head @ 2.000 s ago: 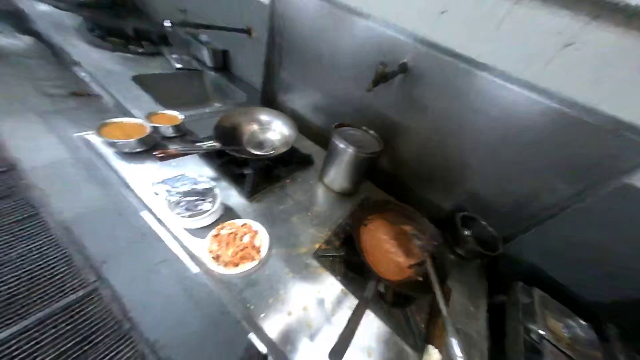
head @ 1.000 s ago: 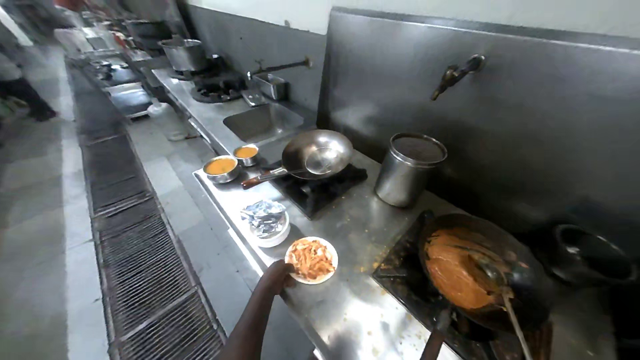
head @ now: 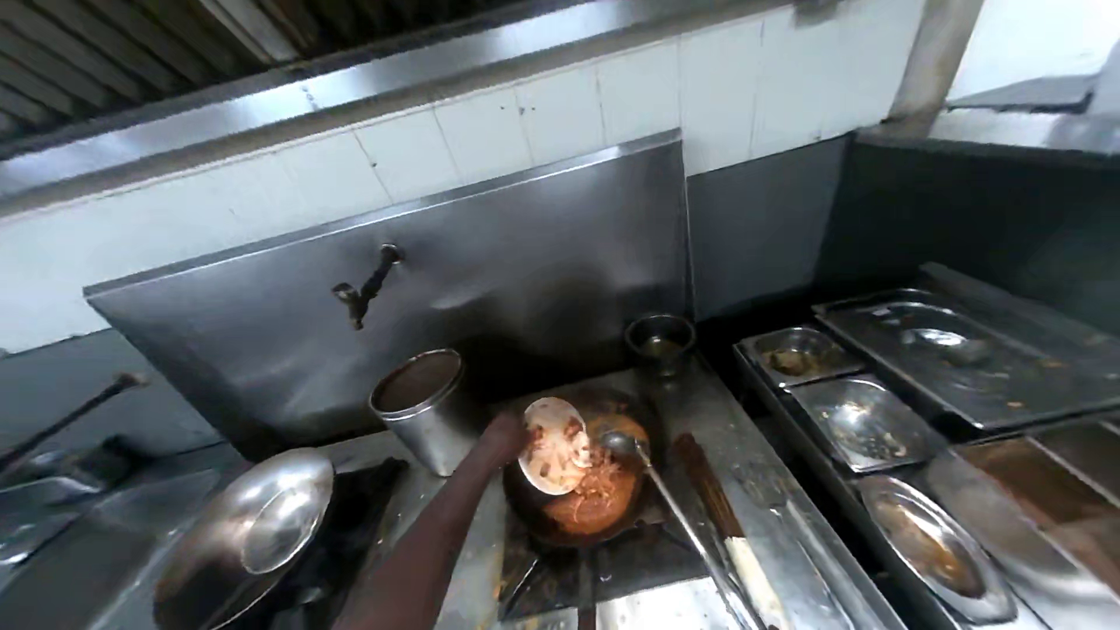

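Observation:
My left hand (head: 506,440) holds a white bowl (head: 553,446) by its left rim, tipped over a dark pan (head: 534,516). Orange-red pieces lie between the bowl and the reddish-orange sauce (head: 595,503), and some still cling inside the bowl. A metal ladle (head: 669,499) rests with its head in the sauce, its long handle running down to the lower edge of the view. The pan stands on a burner, its handle pointing toward me. My right hand is not in view.
Left of the pan stand a tall steel pot (head: 429,429) and a wide empty metal pan (head: 254,534). A wooden-handled tool (head: 722,507) lies to the right, beside metal food trays (head: 866,420). Behind are a small dark pot (head: 661,341) and a wall tap (head: 372,289).
One second ago my left hand was at the bowl of pieces on the counter; now the bowl is lifted and tilted over the sauce pan. The view has swung right.

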